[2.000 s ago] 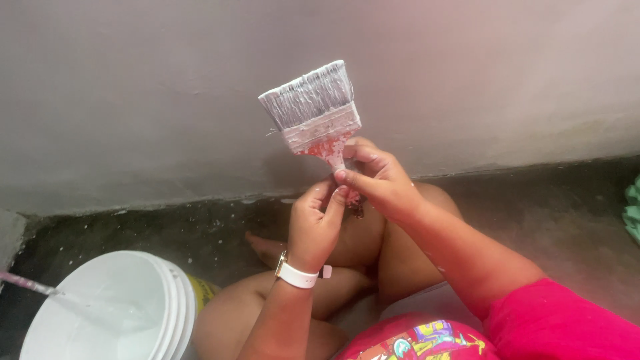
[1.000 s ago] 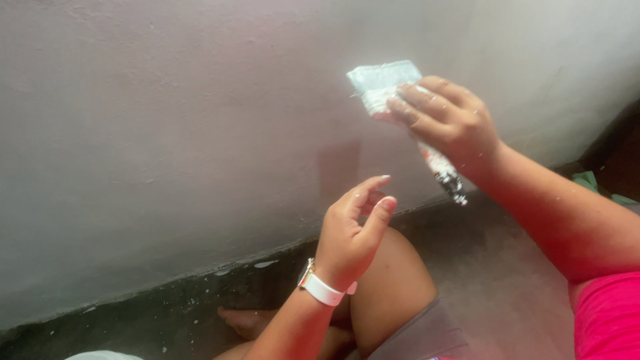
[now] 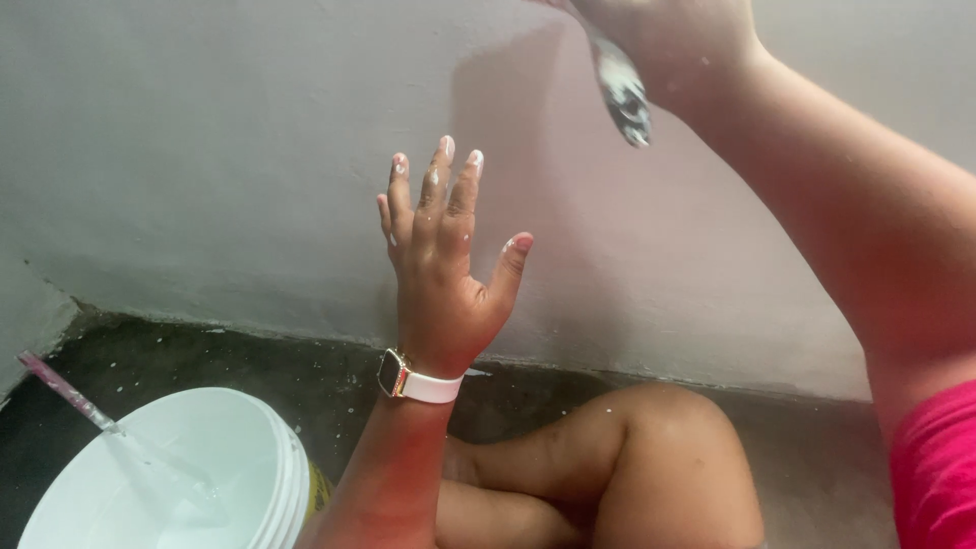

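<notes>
My left hand (image 3: pixel 450 259) is raised with its fingers apart and nothing in it, close to the wall (image 3: pixel 252 152); white paint spots its fingertips, and a watch with a white band (image 3: pixel 427 386) is on the wrist. At the top edge my right hand (image 3: pixel 671 38) grips a paintbrush, whose paint-smeared handle (image 3: pixel 627 99) sticks out below the hand. The brush's bristles are out of view above. At the lower left stands a white plastic bucket (image 3: pixel 286 465) with white paint inside.
A paint-marked stick (image 3: pixel 72 393) leans on the bucket's rim. The dark floor (image 3: pixel 252 358), speckled with white, meets the wall behind my bent legs (image 3: pixel 671 465). Another wall section (image 3: pixel 30 313) forms a corner at the left.
Both hands were on the brush two seconds ago; my left hand has since let go and its fingers have spread. My right hand has moved up with the brush along the wall.
</notes>
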